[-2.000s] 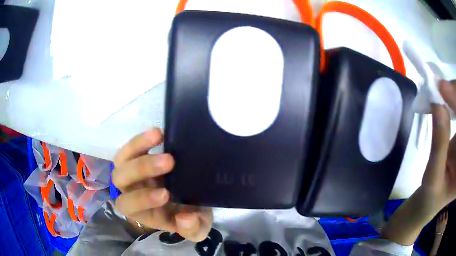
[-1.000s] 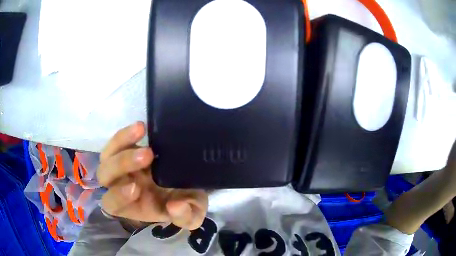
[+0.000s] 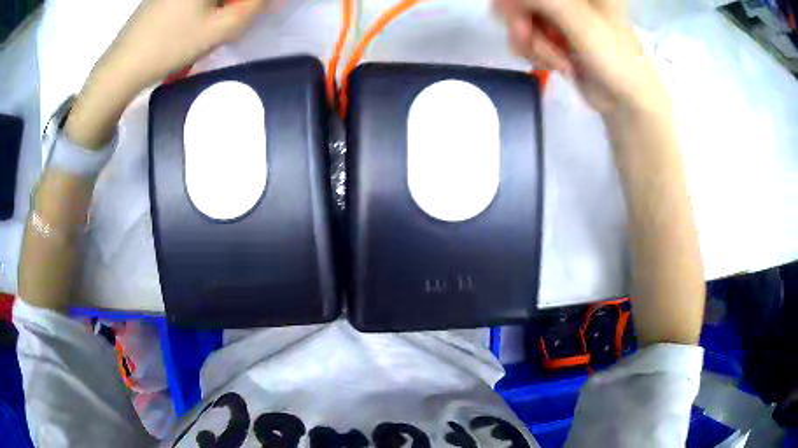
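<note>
Two black power banks lie side by side on the white bench, white oval lamp panels facing up. The left power bank (image 3: 249, 262) and the right power bank (image 3: 446, 262) nearly touch. An orange carry strap (image 3: 385, 24) runs off their far edges. My left hand (image 3: 229, 13) is beyond the left power bank, cut off by the top edge. My right hand (image 3: 560, 39) is beyond the right power bank, blurred and partly cut off. What the fingers touch is unclear.
The white bench (image 3: 735, 175) has a film-like surface. A dark object (image 3: 10, 166) lies at the far left. A blue crate (image 3: 188, 350) at lower left holds bagged units; below right, black units with orange straps (image 3: 582, 337) sit in blue crates.
My left hand has let go of the near side of the left power bank and moved beyond it. My right hand has come in from the right. The power banks now appear smaller and more level.
</note>
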